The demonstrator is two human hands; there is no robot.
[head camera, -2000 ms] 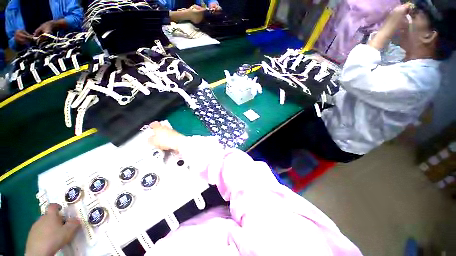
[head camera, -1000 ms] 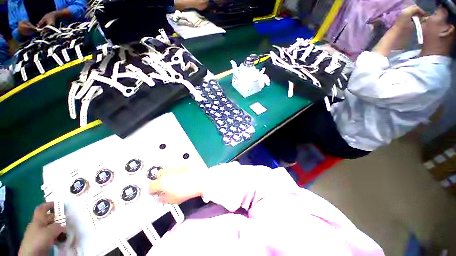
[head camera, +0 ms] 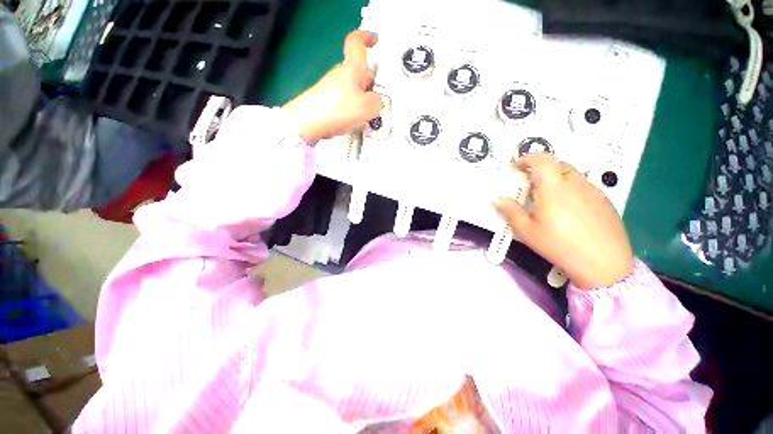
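Observation:
Smartwatches lie in two rows on a white mat. Several dark faces carry white QR-like labels, such as one watch in the upper row. Two watches at the right, one of them here, show small dark circles on pale backs. Cream straps hang over the near edge. My left hand rests at the mat's left edge, fingers spread, beside a watch with a small dark circle. My right hand has thumb and fingers on the strap and lower rim of the right labelled watch, partly hiding it.
An empty black pocketed tray is at the upper left. A dark label sheet lies on the green bench at the right, below a cream strap. A grey sleeve is at the far left. Cartons stand at the lower left.
The view has swung left and down. My right hand went from the mat's far edge to the right labelled watch and remains there. My left hand is still at the mat's left side.

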